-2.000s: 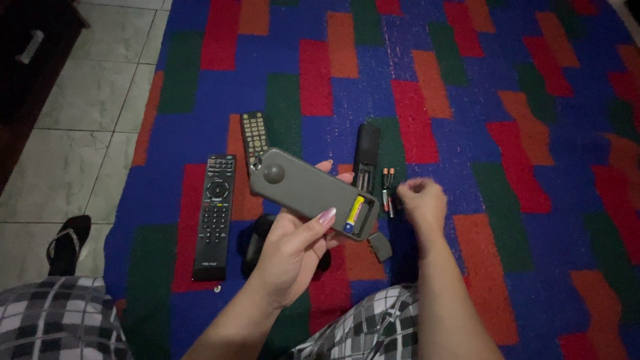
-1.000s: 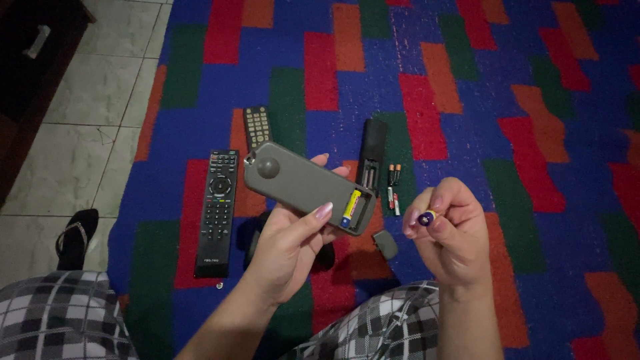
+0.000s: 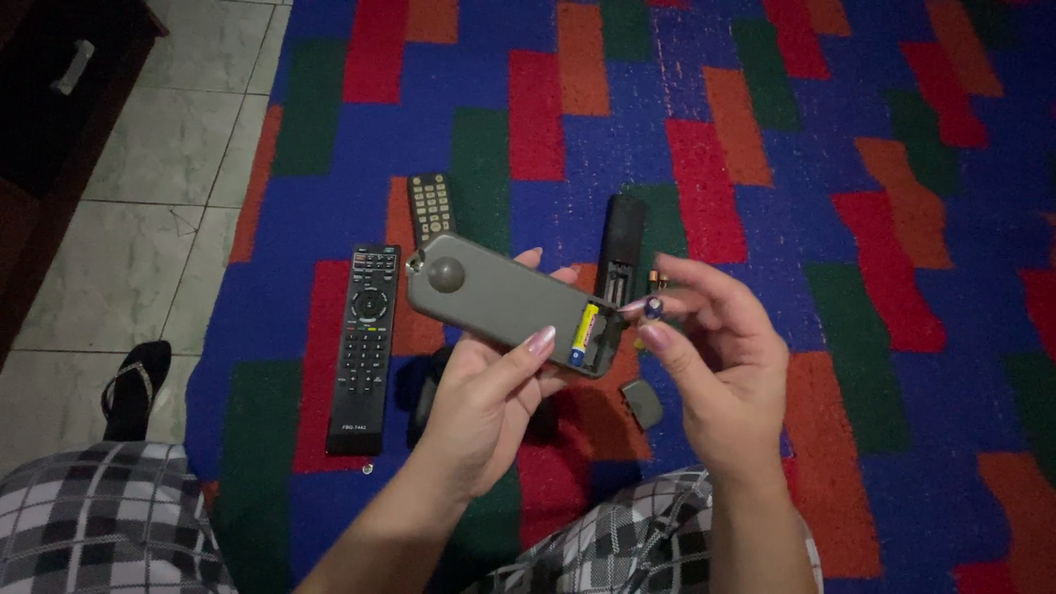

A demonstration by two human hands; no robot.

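My left hand (image 3: 503,379) holds a grey remote control (image 3: 503,297), its back facing up and its battery compartment uncovered at the right end. One yellow and blue battery (image 3: 585,334) lies in that compartment, and the slot beside it is vacant. Between thumb and index finger, my right hand (image 3: 718,355) pinches a second battery (image 3: 653,308), end toward me, close to the compartment's right edge. Under the hands, a small grey battery cover (image 3: 643,403) rests on the rug. A black remote control (image 3: 623,239) with an uncovered battery compartment lies behind, with small batteries (image 3: 656,280) partly hidden by my right fingers.
On the patterned rug (image 3: 470,148) lie a long black remote control (image 3: 364,355) at left and a smaller one with pale buttons (image 3: 431,202). A dark object (image 3: 425,396) sits partly under my left hand. Dark furniture (image 3: 58,91) stands on the tiled floor, upper left.
My right hand has come from beside the loose batteries, turned up with a battery in its fingers, then moved left to the grey remote's compartment. My left hand still holds that remote.
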